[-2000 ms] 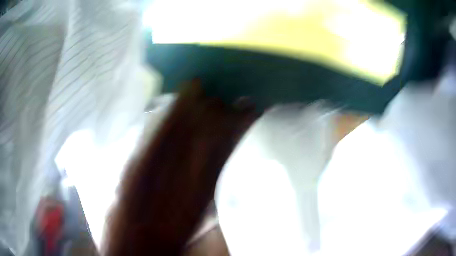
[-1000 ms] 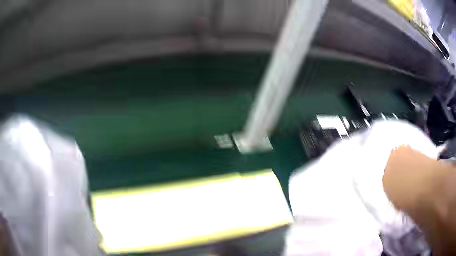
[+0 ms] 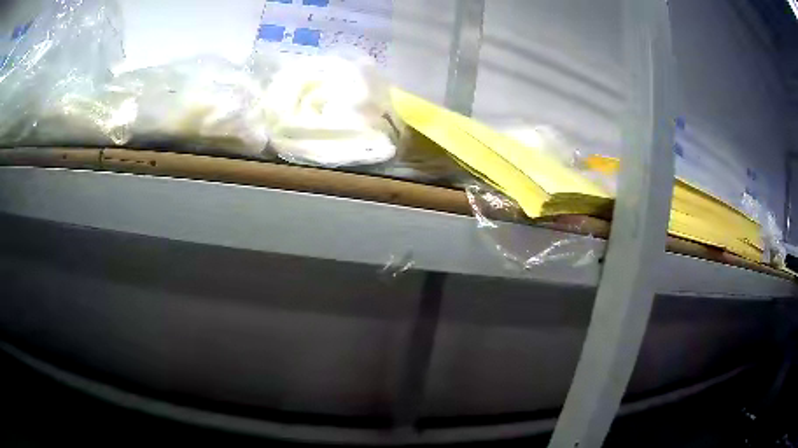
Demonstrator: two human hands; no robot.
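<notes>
Neither of my hands is in the picture. The overhead shelf [image 3: 332,229] crosses the view, with a brown wooden edge [image 3: 262,176] along its front. A stack of yellow sheets [image 3: 512,162] lies tilted on the shelf, one corner over the edge. Clear plastic film [image 3: 534,241] hangs off the shelf below it. A white crumpled bundle [image 3: 324,114] lies left of the yellow sheets. Large clear plastic bags [image 3: 61,83] lie at the far left.
A grey-white metal post [image 3: 634,219] runs from top to bottom at the right, in front of the shelf. More yellow sheets [image 3: 713,217] lie behind and right of it. A dark grey panel [image 3: 219,324] is under the shelf. Pale sheets with blue print [image 3: 306,37] are behind.
The view has swung up from the green surface and the glaring yellow-edged sheet to the shelf. The white sleeves and the bare forearm have left the picture.
</notes>
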